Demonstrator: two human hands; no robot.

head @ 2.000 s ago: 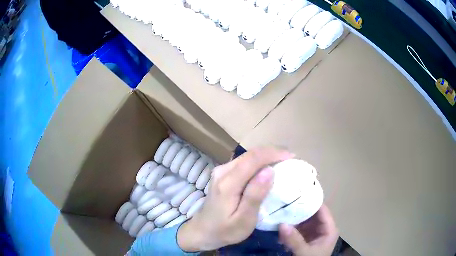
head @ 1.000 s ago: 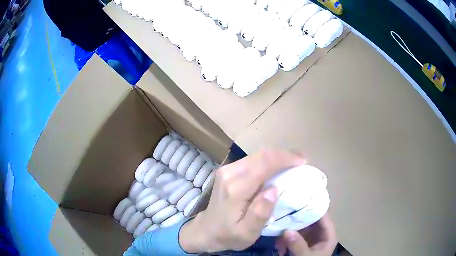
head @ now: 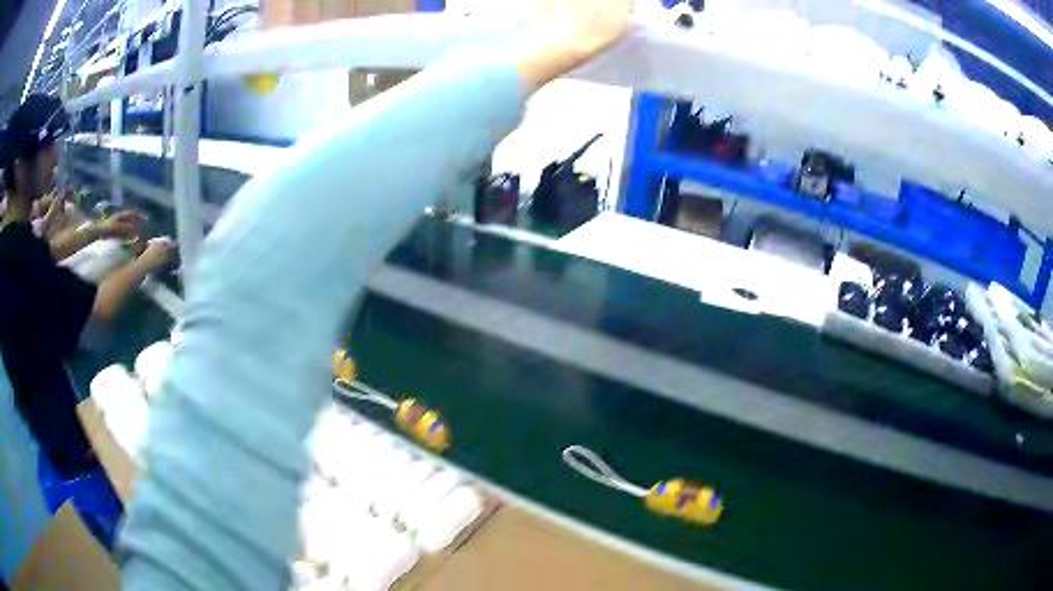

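My left arm, in a light blue sleeve, reaches up across the view. My left hand (head: 577,37) is at the top edge by a white overhead shelf (head: 739,69); its fingers are cut off, so what it holds cannot be told. White rounded shells (head: 912,81) with dark marks lie on that shelf, right of the hand. Rows of white shells (head: 387,508) stand on brown cardboard (head: 531,554) at the lower left, partly hidden by my sleeve. My right hand is not in view.
A dark green conveyor (head: 520,416) carries yellow blocks (head: 684,501) with white loops. Beyond it are a blue rack (head: 762,173) and a tray of dark parts (head: 912,369). A person in black (head: 40,312) works at the far left.
The view has swung up from the carton to the line and shelf. My left hand has risen to the shelf. My right hand and the shell held between both hands have left the view.
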